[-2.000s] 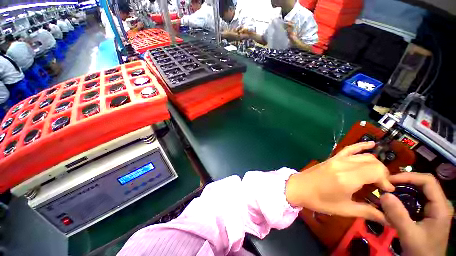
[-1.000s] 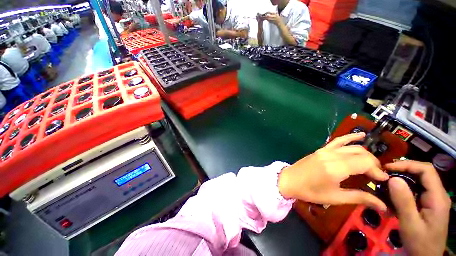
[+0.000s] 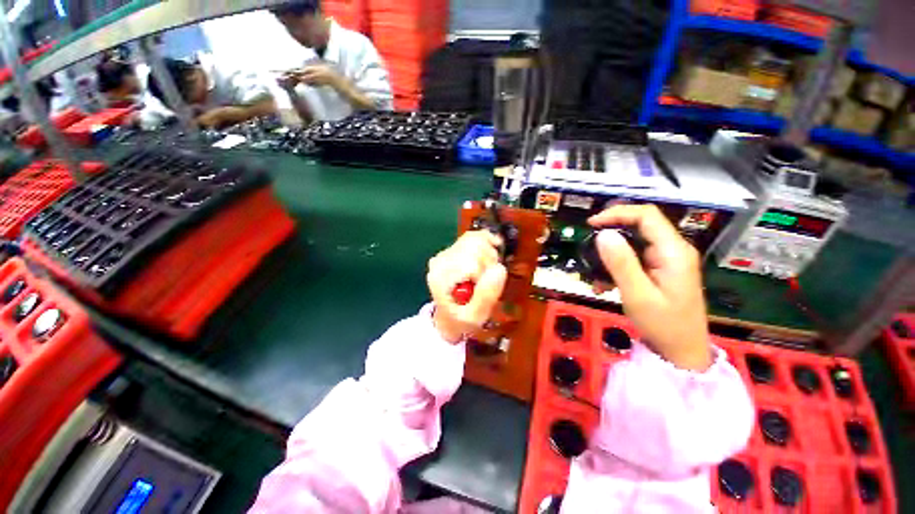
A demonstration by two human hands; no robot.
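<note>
The orange-brown toggle fixture (image 3: pixel 514 346) stands upright in the middle, with dark metal linkage near its top. My left hand (image 3: pixel 468 281) is closed around its red handle, whose red end shows between the fingers. My right hand (image 3: pixel 657 286) holds a round black unit (image 3: pixel 602 256) between thumb and fingers, raised above the back of the red foam tray (image 3: pixel 642 392). Round black units sit in many of the tray's square pockets. My right sleeve covers part of the tray. The fixture's low nest shows only in part.
A black-fronted controller (image 3: pixel 572 226) stands behind the fixture, a power supply (image 3: pixel 781 236) right of it. Black trays on red foam (image 3: pixel 216 271) stand left, above a bench instrument (image 3: pixel 150 482). A blue bin (image 3: pixel 478 144) and people in white are across the bench.
The view has swung right. My left hand has moved from beside the unit to the fixture's red handle. My right hand now holds the unit apart from my left hand.
</note>
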